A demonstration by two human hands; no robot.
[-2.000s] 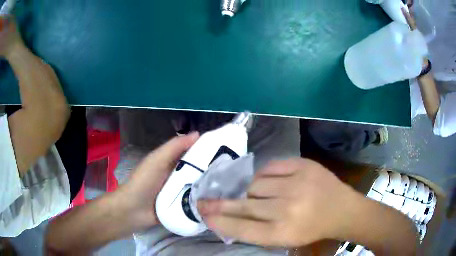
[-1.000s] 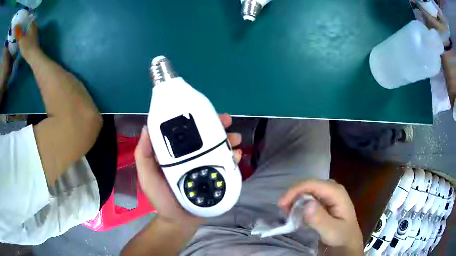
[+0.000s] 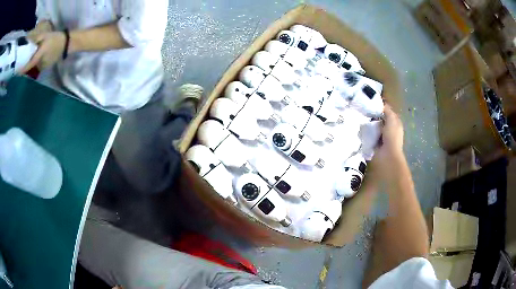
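Note:
My right hand (image 3: 390, 132) reaches in from the lower right to the carton's right side. Its fingers are closed on a white bulb camera (image 3: 365, 95), its black lens window showing; the fingertips are partly hidden. A pale, soft-looking patch by the fingers may be the cloth; I cannot tell. The brown carton (image 3: 232, 70) holds rows of white bulb cameras (image 3: 266, 189), some with the lens head upward, silver screw bases showing between them. My left hand is out of the picture.
The green table (image 3: 62, 226) is at left with a translucent white bottle (image 3: 29, 163) on it. Another person's hands (image 3: 51, 51) hold a bulb camera at upper left. A red stool (image 3: 212, 251) is below the carton. Cardboard boxes (image 3: 461, 113) stand at far right.
The view has swung right from the table to the carton. The camera in my left hand has left view with that hand. My right hand has moved from over my lap to the carton.

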